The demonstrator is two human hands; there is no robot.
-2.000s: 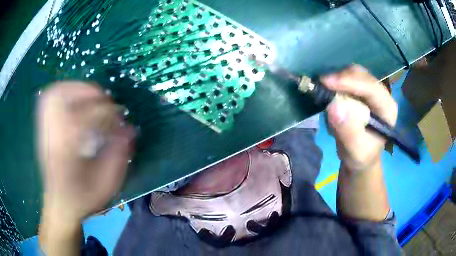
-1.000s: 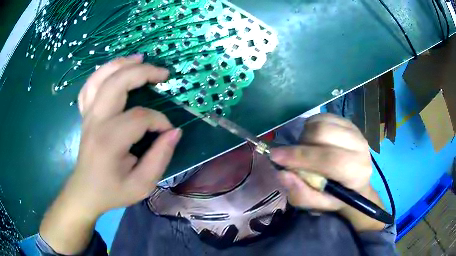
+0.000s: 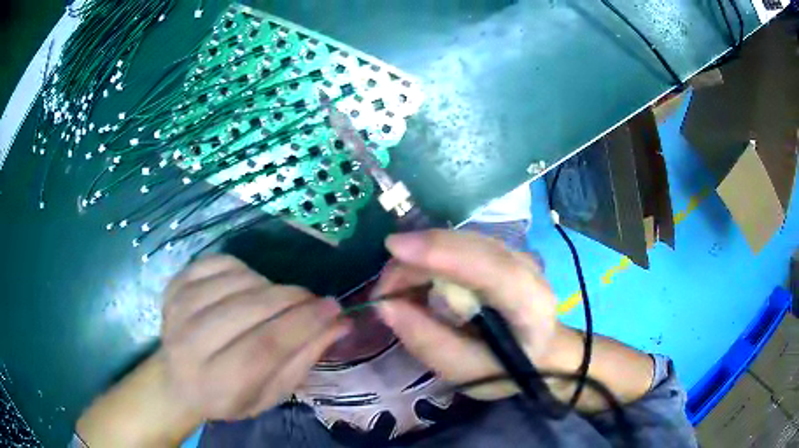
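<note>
A green PCB panel (image 3: 293,122) with rows of small round boards lies on the bench, several thin dark green lead wires (image 3: 144,179) with white ends trailing off its left side. My right hand (image 3: 469,306) holds the soldering iron (image 3: 396,197), its metal barrel pointing up-left over the panel's right part. My left hand (image 3: 250,337) is below the panel, fingers closed on a thin green wire (image 3: 357,308). The wire spans the short gap to my right fingertips. Whether the iron tip touches the panel cannot be told.
A loose bunch of green wires (image 3: 109,44) lies at the bench's upper left. Black cords (image 3: 644,39) cross the bench at upper right. Brown cardboard (image 3: 753,197) and a blue plastic bin (image 3: 745,354) stand on the blue floor at right. The iron's cord (image 3: 583,297) hangs beside my right arm.
My left hand has moved down off the panel's lower edge and closed on a wire. My right hand has moved left, close to it, with the iron now pointing more upward. The view has shifted slightly.
</note>
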